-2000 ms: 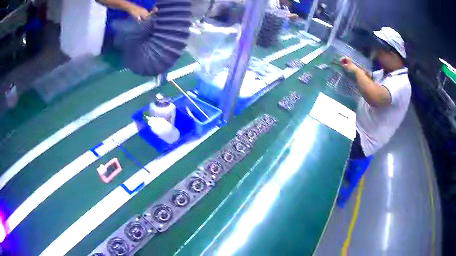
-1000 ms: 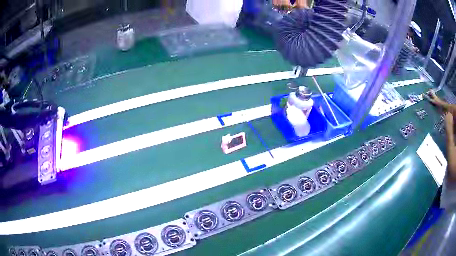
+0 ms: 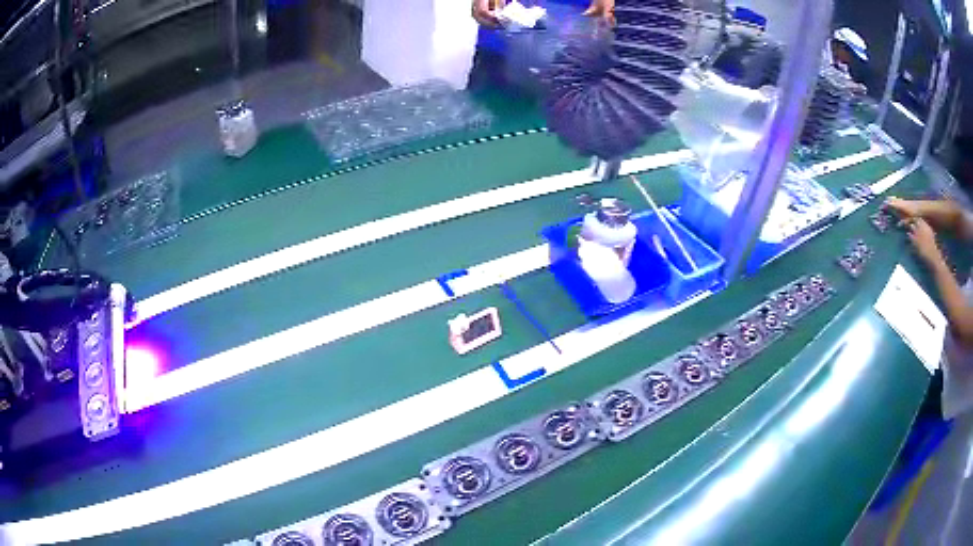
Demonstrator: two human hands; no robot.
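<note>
A row of three-lens panels (image 3: 520, 453) lies end to end near the belt's front edge, running from the bottom left up to the right. Each is a silver-grey plate with three dark ringed circles. Smaller-looking panels (image 3: 854, 258) lie apart farther up on the right. Neither of my hands is in the picture. No brush is visible near the row.
The blue tray (image 3: 565, 286) holds a white bottle (image 3: 606, 267). A framed card (image 3: 475, 330) lies between blue tape corners. A grey hose (image 3: 619, 85) hangs above. The lamp box (image 3: 64, 352) glows at left. A neighbouring worker's arms (image 3: 930, 229) reach in at right, near a white sheet (image 3: 913, 320).
The view has swung left, bringing the glowing box in, and more of the row shows. Since the last frame it has shifted slightly back right. Hands beyond the hose now show holding something white.
</note>
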